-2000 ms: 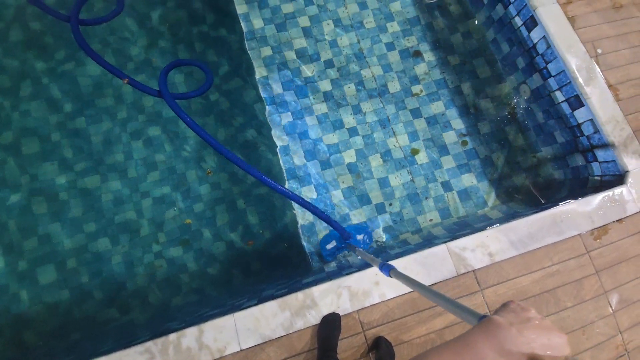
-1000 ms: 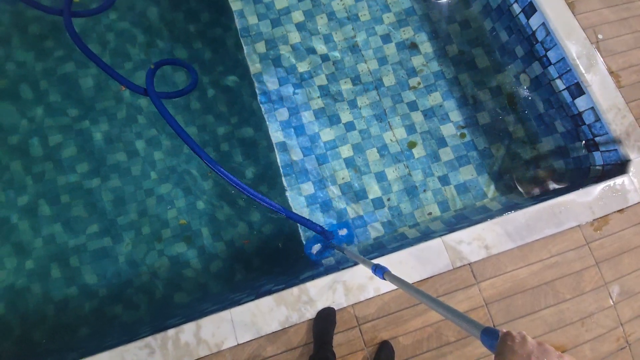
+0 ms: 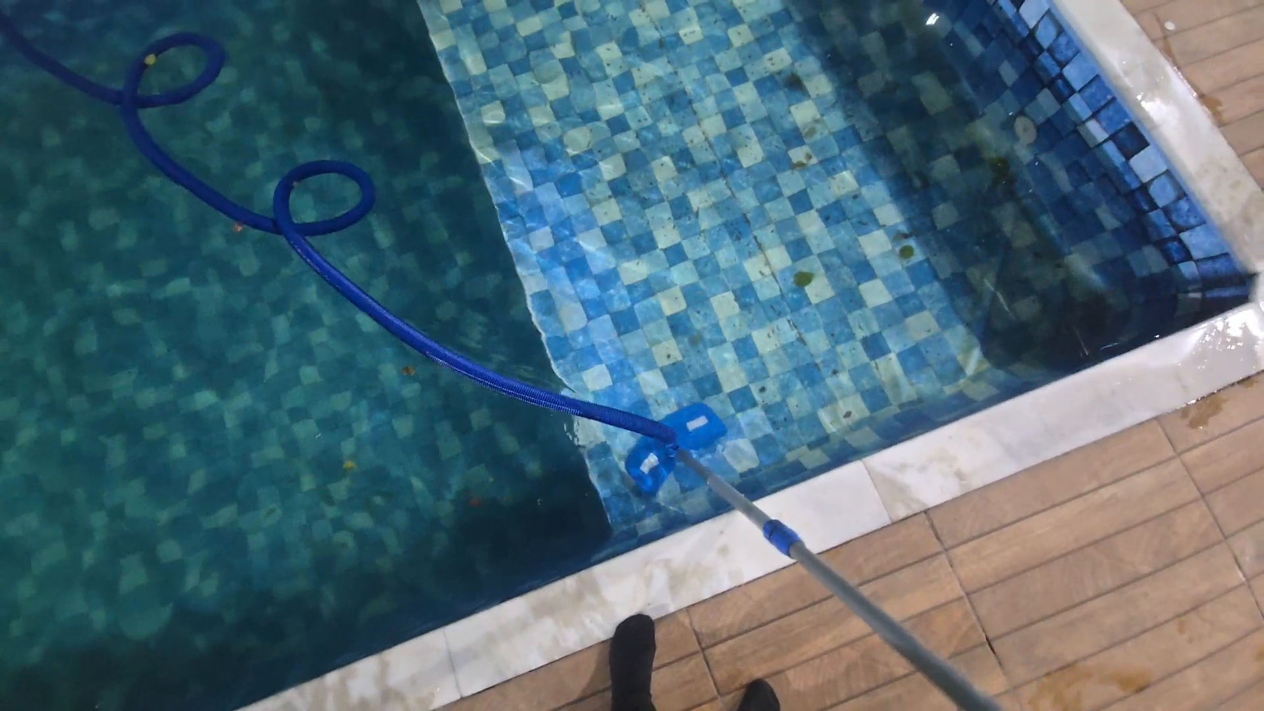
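Observation:
Neither my left hand nor my right hand is in view. A grey telescopic pole (image 3: 869,614) with a blue locking collar (image 3: 780,536) runs from the bottom edge, over the stone coping, to a blue pool vacuum head (image 3: 699,426). The vacuum head is in the water over the shallow tiled ledge, near the ledge's left edge and the pool wall. A blue corrugated hose (image 3: 434,348) joins it and trails to the upper left with two loops. Whatever holds the pole's upper end is out of frame.
Pale stone coping (image 3: 671,570) borders the pool, with wood-look deck tiles (image 3: 1076,563) beyond it. My dark-covered feet (image 3: 632,657) are close to the coping. Leaves (image 3: 803,279) and specks dot the shallow ledge (image 3: 691,217). Deeper water (image 3: 217,444) lies at left.
The hand seen on the pole in both earlier frames is now out of view. A second hose loop shows at upper left.

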